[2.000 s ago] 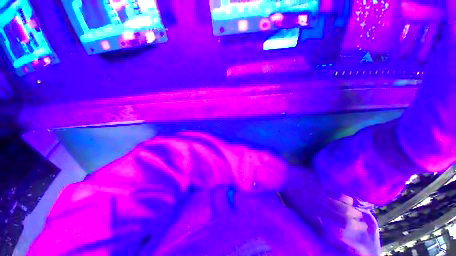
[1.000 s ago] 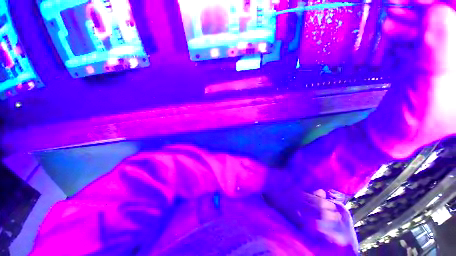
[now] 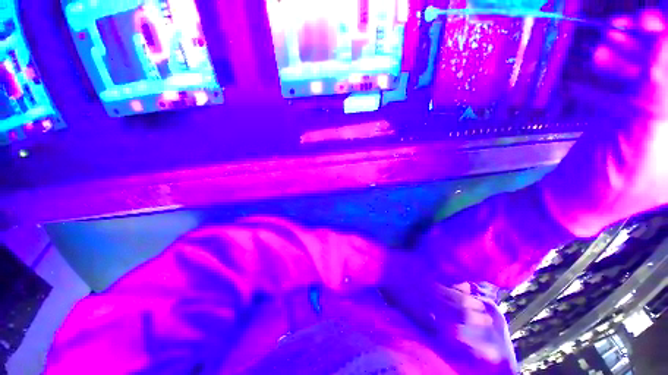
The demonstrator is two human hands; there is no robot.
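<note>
Several circuit boards glow cyan and pink-white along the top; the nearest one (image 3: 338,51) is right of the middle. My right hand (image 3: 622,51) is at the top right edge, pink and blurred, its fingers closed on a thin pale brush or probe (image 3: 513,12). The brush points left, its glowing cyan tip just right of the nearest board; contact cannot be told. My left forearm lies across my body in a magenta-lit sleeve. My left hand (image 3: 480,315) shows partly as pale fingers under my right elbow; what it holds is hidden.
A magenta-lit tray lip (image 3: 242,176) runs across behind a green mat (image 3: 121,245). A speckled pink panel (image 3: 472,62) stands right of the boards. A rack of boards (image 3: 579,300) is at the lower right. A dark bin (image 3: 20,300) is at the left edge.
My right hand and the brush have come into view at the top right since the first frame. The brush tip has since moved slightly right, off the nearest board. The view has shifted.
</note>
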